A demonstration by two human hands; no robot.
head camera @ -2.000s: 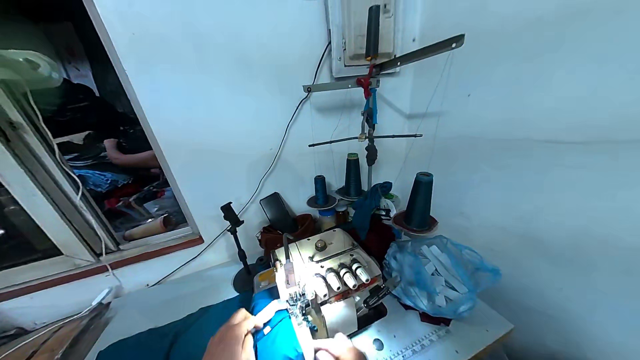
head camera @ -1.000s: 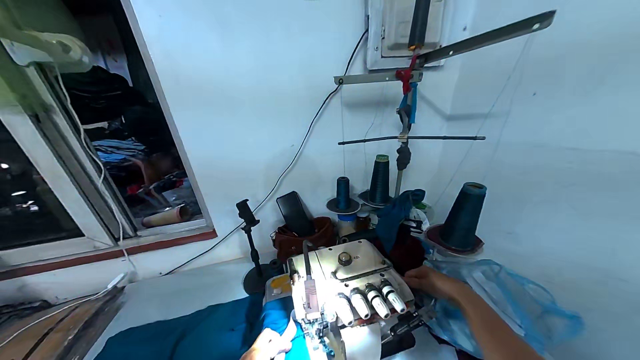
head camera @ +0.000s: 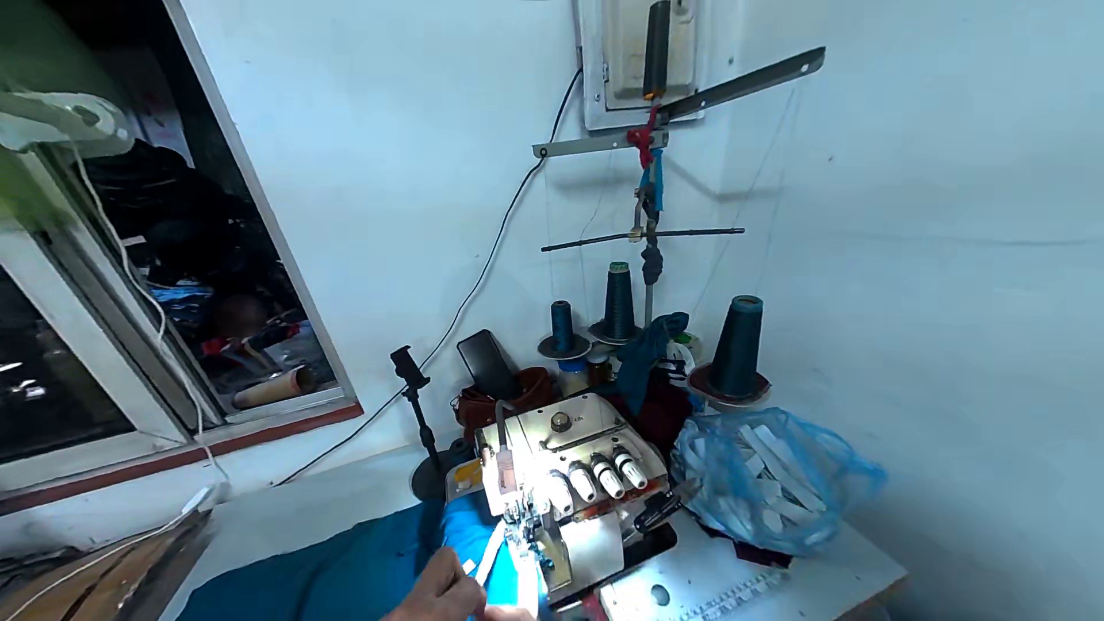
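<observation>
An overlock sewing machine [head camera: 569, 457] stands on the table, its lamp lighting the needle area. Teal fabric [head camera: 345, 569] spreads to its left and runs up to the presser foot [head camera: 522, 517]. A white strip [head camera: 490, 556] lies on the fabric just in front of the foot. My left hand [head camera: 444, 591] is at the bottom, its fingers closed on the white strip by the fabric. Of my right hand [head camera: 509, 613] only a bit of finger shows at the lower edge, near the fabric; its grip is hidden.
A blue plastic bag [head camera: 776, 483] of white strips sits right of the machine. Behind stand dark teal thread cones [head camera: 736, 349] and a thread stand [head camera: 651, 259]. A phone [head camera: 487, 364] leans in a brown container [head camera: 535, 388], beside a small phone holder [head camera: 423, 423]. A window [head camera: 285, 392] is at left.
My right hand has moved from behind the machine's right side, by the bag, down to the lower edge near the fabric. The white strip now shows at the presser foot.
</observation>
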